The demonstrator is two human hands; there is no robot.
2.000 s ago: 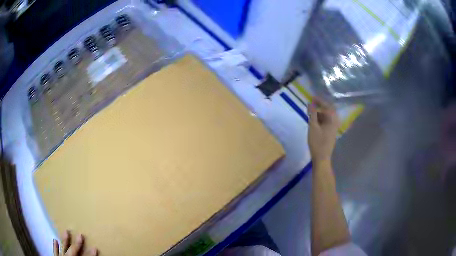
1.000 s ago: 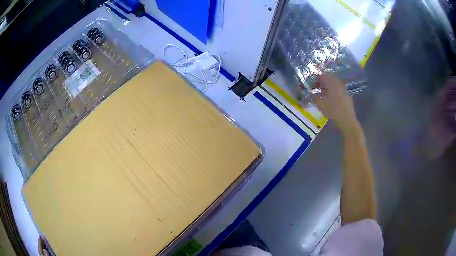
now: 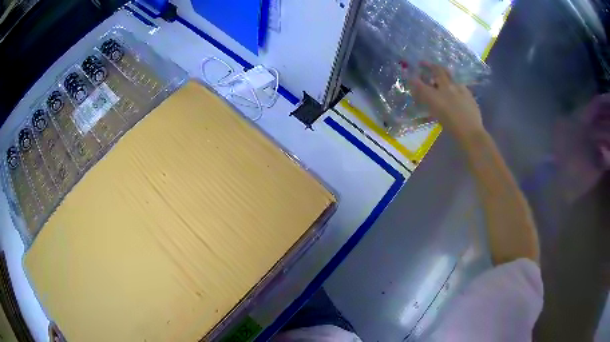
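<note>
A plain tan cardboard sheet [image 3: 174, 214] lies flat over the stacked packing trays nearest me. My right hand [image 3: 445, 97] is over the clear, glittering empty blister trays [image 3: 384, 63] beyond the partition, with its fingers at their near side. It is blurred, and whether the fingers grip a tray cannot be told. My left hand [image 3: 53, 331] shows only as a sliver at the sheet's lower left edge, mostly cut off or hidden. The slotted supply tray [image 3: 40, 177] lies behind the sheet, with dark ring parts [image 3: 75, 87] at its far ends.
A white label [image 3: 95, 108] is on the supply tray. A white cable [image 3: 251, 87] lies beside it. The partition [image 3: 301, 40] has a black clamp or bracket [image 3: 309, 110] at its foot. A cardboard stack [image 3: 8, 300] is at far left. Another person's blurred hand [image 3: 602, 123] is at far right.
The view has shifted, so the bench things sit further left. My right hand has moved from the near bench edge onto the blister trays. My left hand has mostly gone from view.
</note>
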